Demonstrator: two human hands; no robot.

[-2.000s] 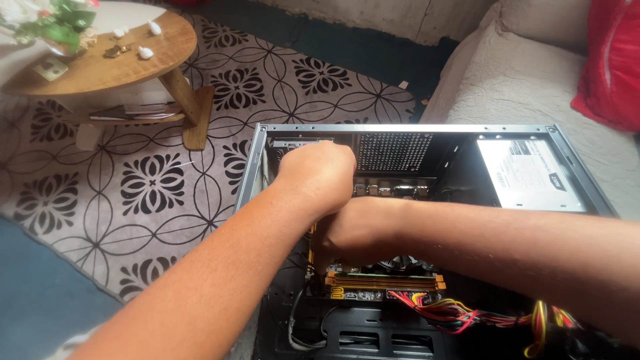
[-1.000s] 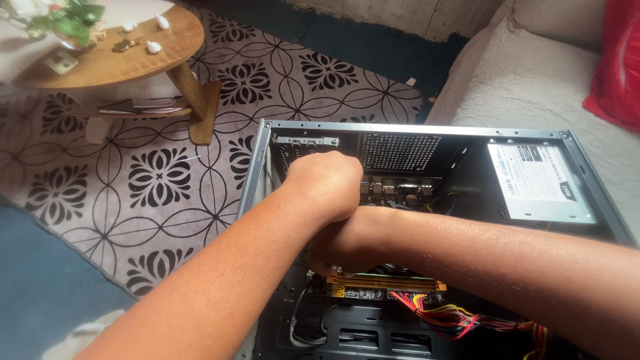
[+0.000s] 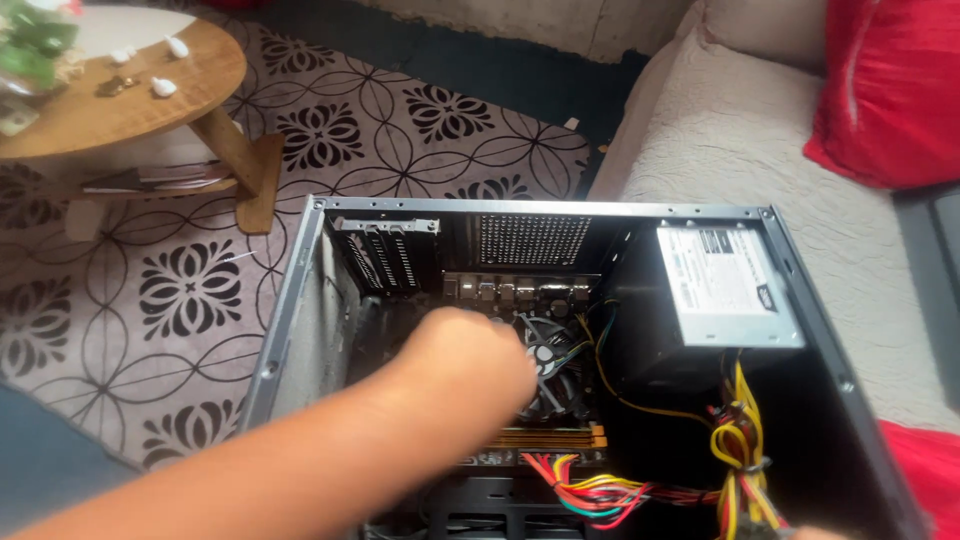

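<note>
An open computer case fills the lower middle of the view. Over its motherboard my left hand is bent at the wrist, beside the CPU cooler fan; its fingers are hidden, so what it holds cannot be told. Below the fan are the memory slots with orange ends. A bundle of red, yellow and black power cables runs to the right. The power supply, bearing a label, sits at the upper right of the case. Only a sliver of my right hand shows at the bottom edge, near the yellow cables.
A round wooden table with small white ornaments stands at the left on a patterned rug. On the right is a sofa with a pale cover and a red cushion. The metal rim of the case surrounds the work.
My right hand and forearm have left the motherboard area for the bottom right, uncovering the fan and cables. My left hand has moved slightly down inside the case.
</note>
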